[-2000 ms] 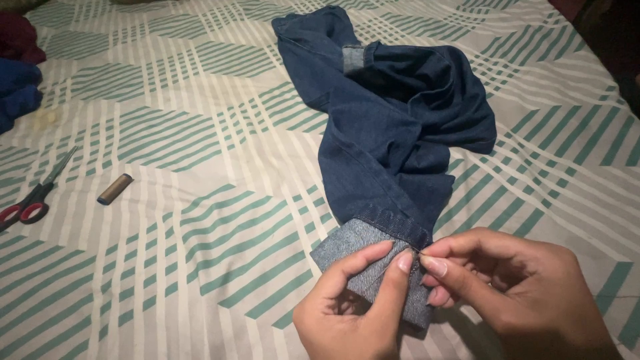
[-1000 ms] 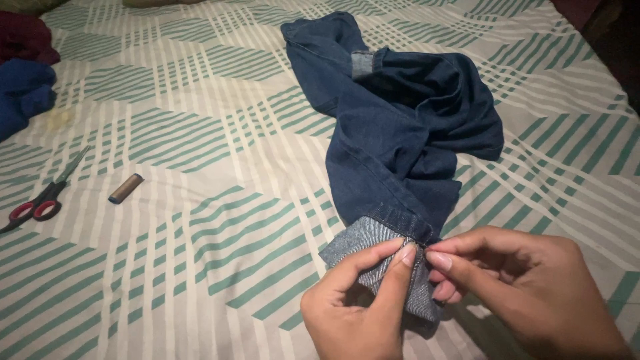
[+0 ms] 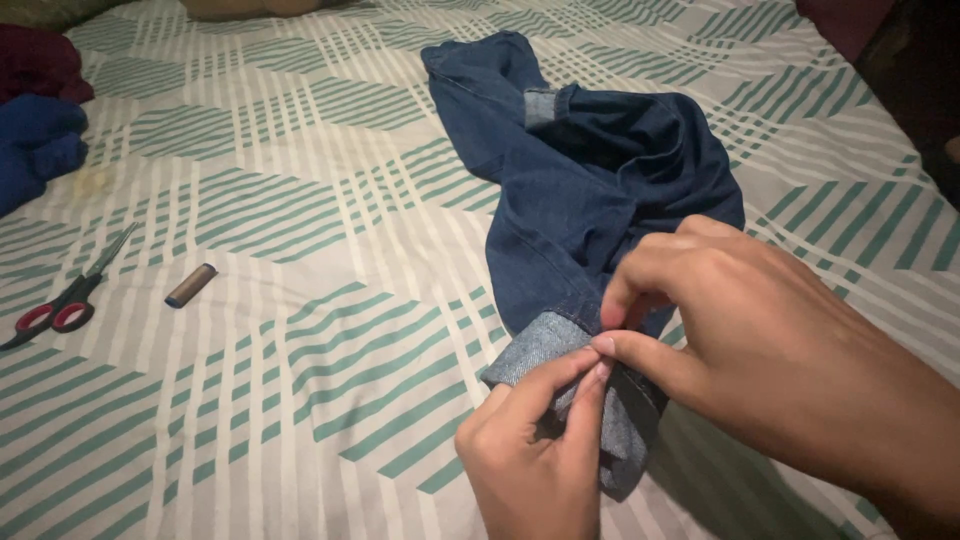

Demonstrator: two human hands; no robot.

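Observation:
A pair of blue denim pants (image 3: 555, 202) lies bunched on a patterned bed sheet, one leg end nearest me with its pale inner side turned out as a cuff (image 3: 544, 345). My left hand (image 3: 536, 442) pinches the cuff between thumb and fingers near its seam. Over that same spot is my right hand (image 3: 697, 315), its thumb tip touching the left fingertips and its index finger bent down against the denim. Whether a needle or thread is between the right fingers is too small to tell.
Scissors (image 3: 71, 300) with black and red handles lie at the left on the sheet (image 3: 300, 360). Beside them is a small thread spool (image 3: 190, 286). Blue cloth (image 3: 37, 150) and maroon cloth (image 3: 41, 64) lie at the far left edge.
My right hand has risen and turned over the cuff, its back now more toward the camera. The left hand keeps its pinch on the cuff.

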